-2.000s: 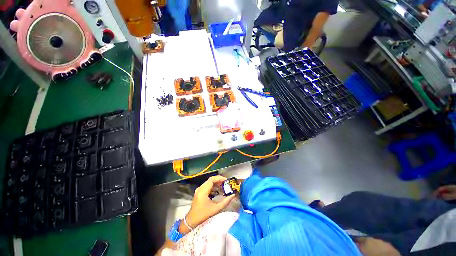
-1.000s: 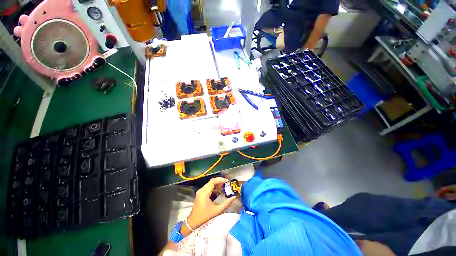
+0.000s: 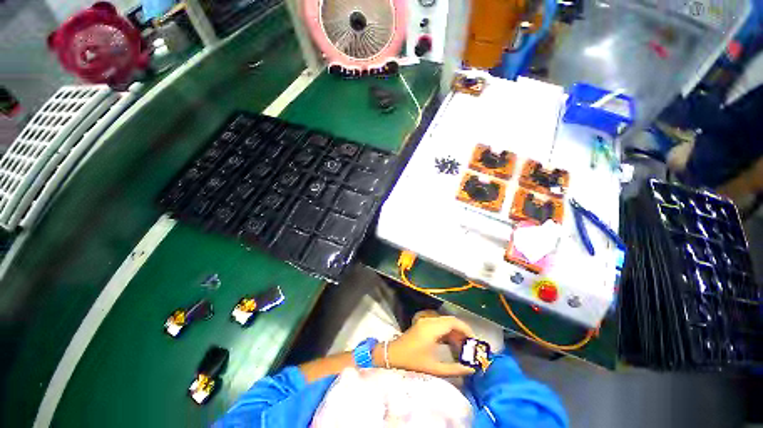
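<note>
My left hand (image 3: 422, 344) holds a small black-cased unit (image 3: 475, 354) over my lap. The unit shows a white part and gold-orange ribbon inside. My right hand is hidden behind the unit and the blue sleeve, so its fingers cannot be made out. Three similar open units with white and gold insides lie on the green bench at the lower left: one (image 3: 244, 311), another (image 3: 176, 322) and a third (image 3: 203, 386). A small clear or metallic piece (image 3: 211, 282) lies near them.
A black blister tray (image 3: 322, 259) lies on the green bench. The white machine bed (image 3: 418, 219) holds orange fixtures (image 3: 481, 191), blue-handled cutters (image 3: 586, 230), a dark pile of small parts and a red button (image 3: 546, 291). Stacked black trays stand right. Orange cables loop below the bed.
The view has turned left, so the bench, tray and machine appear farther right. The loose units at lower left are now in full view. My left hand still holds the unit.
</note>
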